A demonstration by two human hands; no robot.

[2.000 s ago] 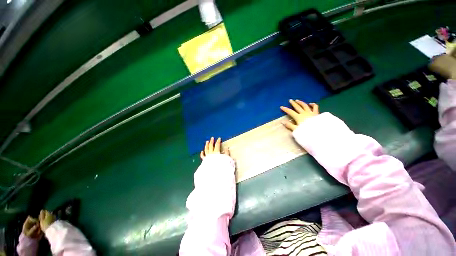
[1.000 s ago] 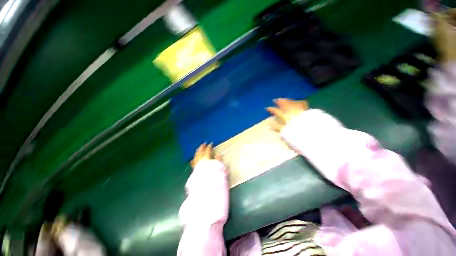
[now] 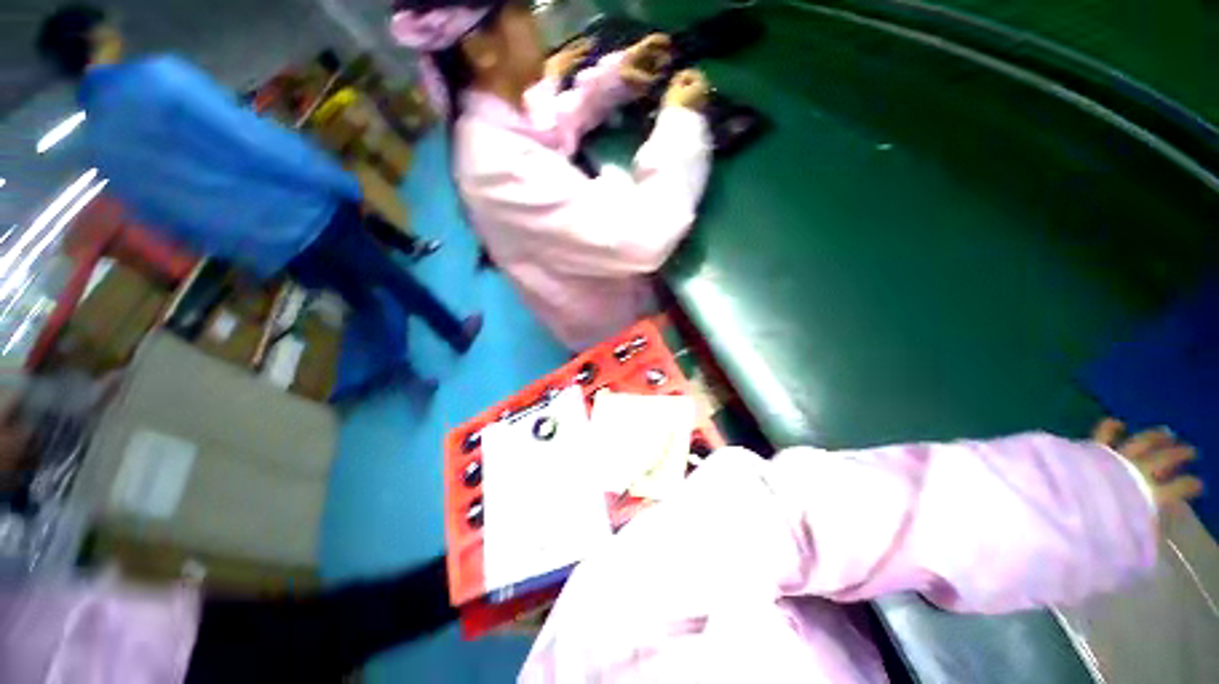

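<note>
My left hand (image 3: 1160, 468) is at the far right, with its fingers spread and nothing seen in it. It rests at the end of the beige strip (image 3: 1150, 621), beside the blue mat (image 3: 1176, 368). Both are cut off by the right edge. My left sleeve reaches across the lower middle. My right hand is out of the picture. The red tray (image 3: 463, 555) lies low beside my left arm, with round dark parts in its holes. White paper sheets (image 3: 528, 515) lie on it, and a small dark ring sits on one.
A person in a pink smock (image 3: 575, 214) sits at the green bench (image 3: 882, 267), hands over dark trays (image 3: 733, 123). A person in blue (image 3: 221, 160) stands on the blue floor. Cartons (image 3: 221, 441) are at left. A blurred pink sleeve (image 3: 100, 641) shows at lower left.
The view has swung left, bringing in the red tray, papers, floor and people. My right hand, the yellow piece and the black trays at right have left the picture. My left hand stays by the strip.
</note>
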